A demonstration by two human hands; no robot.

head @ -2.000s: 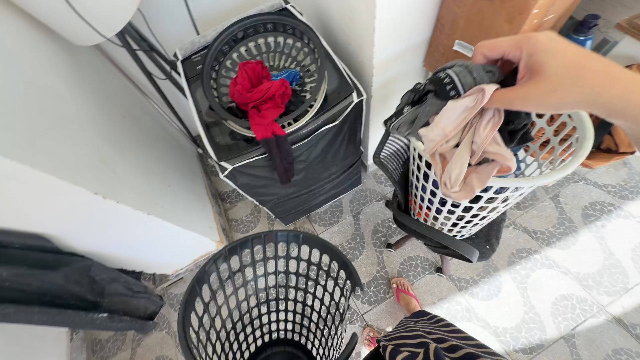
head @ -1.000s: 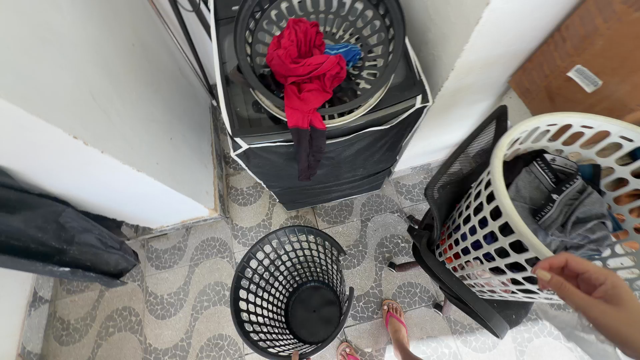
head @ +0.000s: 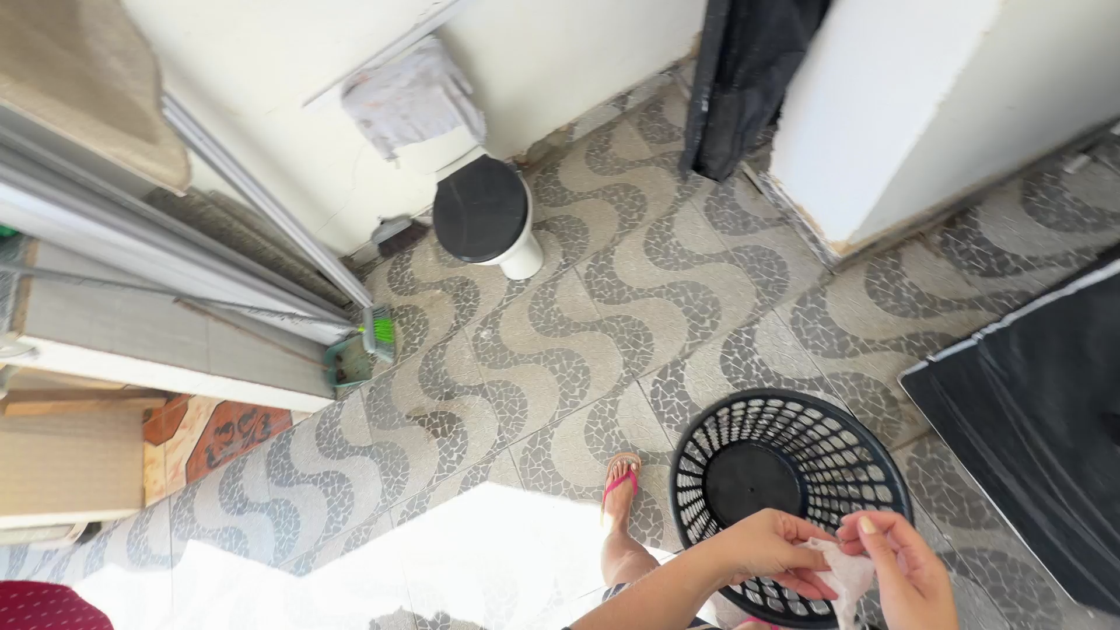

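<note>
A small, thin whitish cloth (head: pixel 844 573) is pinched between my two hands at the lower right, over the near rim of a black plastic laundry basket (head: pixel 779 398). My left hand (head: pixel 783 556) holds its left edge with thumb and fingers. On the other side, my right hand (head: pixel 901 560) has its fingertips at the cloth's upper right edge. The inside bottom of the basket shows bare black plastic. The white basket and the red garment are outside this view.
A black appliance cover (head: pixel 1041 411) stands at the right, near a white wall corner (head: pixel 884 131). Further off are a toilet with a black lid (head: pixel 481 210), a green-bristled broom (head: pixel 381 332) and a dustpan (head: pixel 350 360). My foot in a pink flip-flop (head: pixel 621 481) is left of the basket.
The view has swung far to the left, toward the toilet. Both hands now show over the black basket with a whitish cloth; a second ago one hand was at the white basket's rim.
</note>
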